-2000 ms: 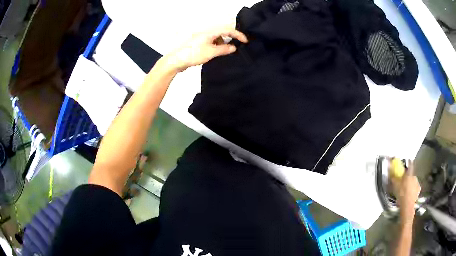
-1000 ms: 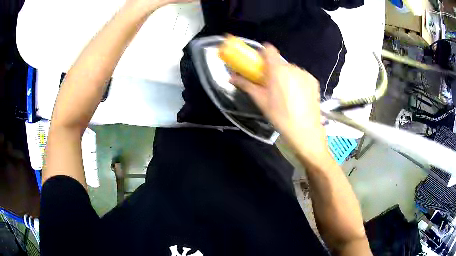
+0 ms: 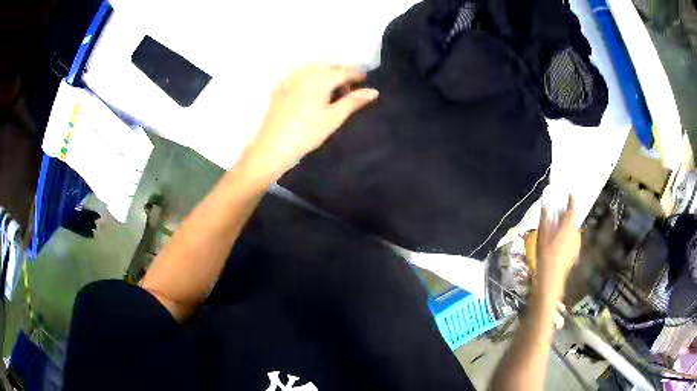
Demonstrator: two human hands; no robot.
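Note:
The black garment (image 3: 451,153) lies spread on the white table, with a thin light line along its lower right edge and a striped oval opening (image 3: 568,79) at the far right. My left hand (image 3: 313,107) is at the garment's left edge, fingers curved, somewhat blurred; whether it pinches the cloth cannot be told. My right hand (image 3: 556,240) is at the table's right front corner, blurred, around the handle of the steam iron (image 3: 504,279). The iron is beside the garment's lower right edge, off the cloth.
A dark patch (image 3: 170,70) lies on the white table (image 3: 244,46). A blue bin frame with a printed sheet (image 3: 99,149) is at left. A light-blue slotted plastic stool or basket (image 3: 462,317) is below the table edge. The iron's white covered hose (image 3: 611,355) runs down right.
The iron and my right hand have moved from over the garment to its right side. My left hand shows at the garment's left edge again. The head view has shifted.

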